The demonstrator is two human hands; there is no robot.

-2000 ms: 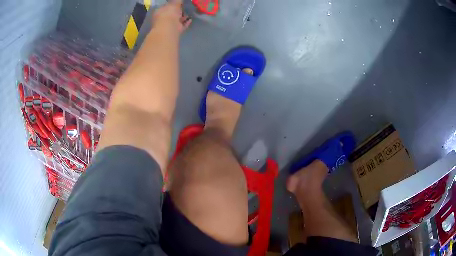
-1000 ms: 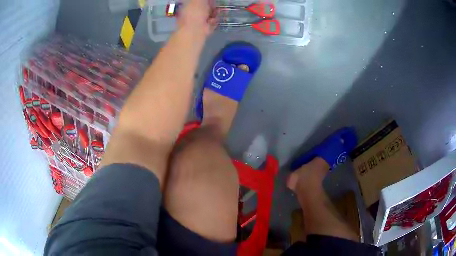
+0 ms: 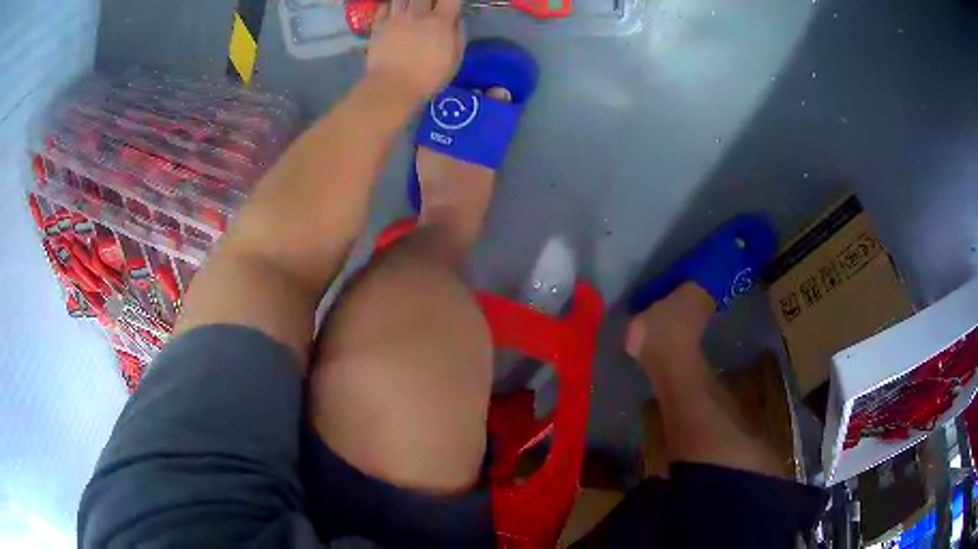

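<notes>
My left hand [image 3: 416, 48] reaches over the near side of a clear plastic tray [image 3: 609, 20] on the floor, at the top edge of the picture. Its fingertips are partly cut off there, so its grip cannot be told. A red probe device [image 3: 542, 6] with a thin metal rod lies in the tray right of the hand. Another red piece [image 3: 362, 14] shows just left of the fingers. My right hand is out of the picture.
Stacked clear trays of red units [image 3: 129, 214] stand at left. A red plastic stool [image 3: 574, 354] is between my legs. At right are a cardboard box [image 3: 842, 295] and a white-framed tray [image 3: 842, 429] with red parts. My feet wear blue slippers [image 3: 472, 127].
The tray has come into fuller view since the first frame, then shifted up towards the picture's top edge. My left hand now lies over its near side. The view has shifted slightly.
</notes>
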